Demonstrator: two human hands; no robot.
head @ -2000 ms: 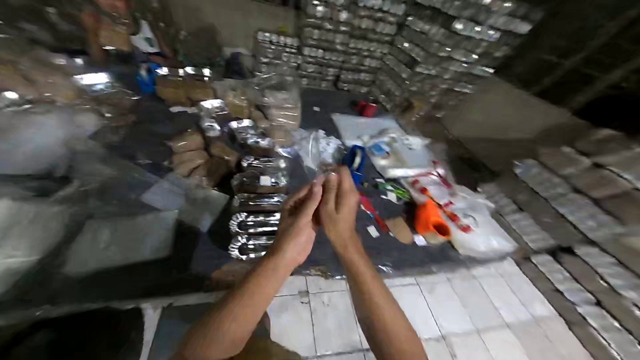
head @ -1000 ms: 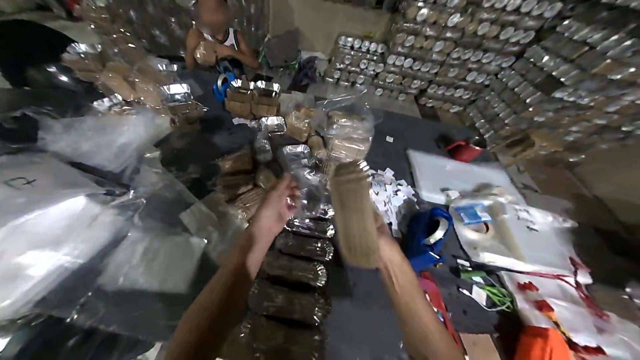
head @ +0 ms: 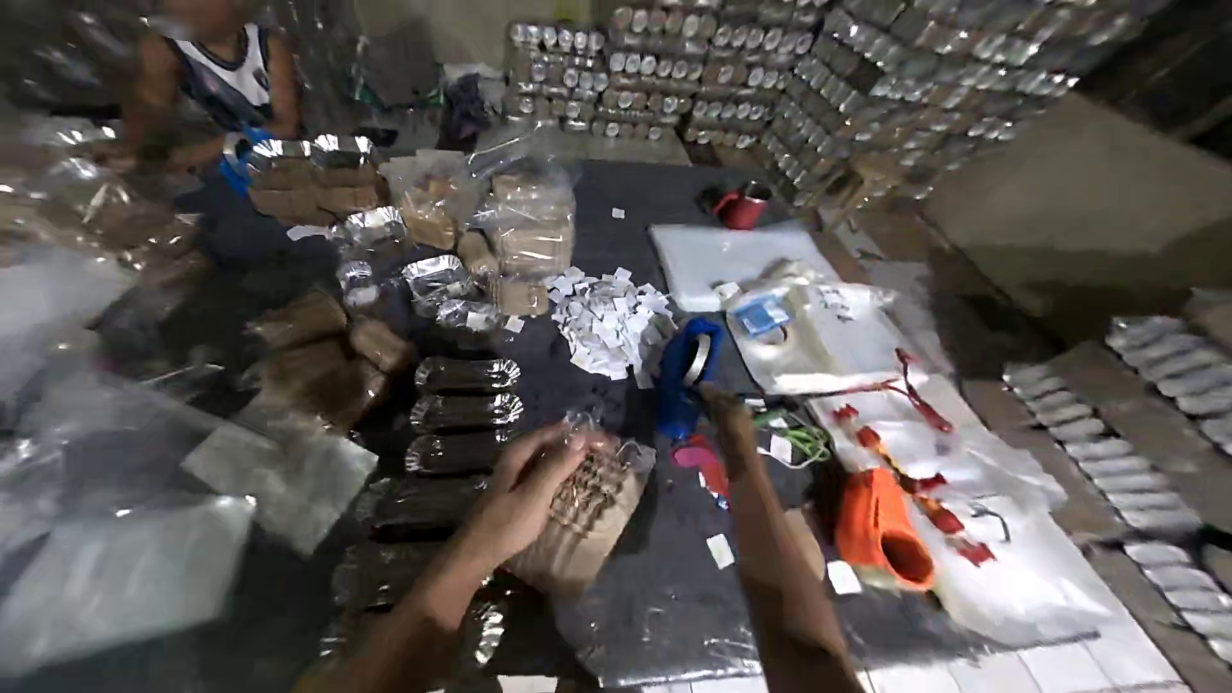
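Observation:
My left hand [head: 527,496] grips the gathered top of a clear plastic bag around a stack of brown paper trays [head: 582,525], near the table's front. Reaching to the blue tape dispenser [head: 680,385], my right hand [head: 722,399] is at its lower right side; blur hides whether its fingers hold it. A row of foil-lined trays [head: 467,414] lies left of the bagged stack. Beyond it is a heap of small white paper slips [head: 612,322].
An orange tape dispenser [head: 876,529], green string [head: 808,443] and plastic bags [head: 818,327] lie at right. A red mug [head: 741,206] stands farther back. Across the table at left sits a person [head: 226,82]. Loose plastic sheets [head: 125,587] cover the left side; stacked packs [head: 674,72] line the wall.
The brown stack, upright by my right hand one second ago, is now in a bag held by my left hand. My right hand has moved to the blue dispenser.

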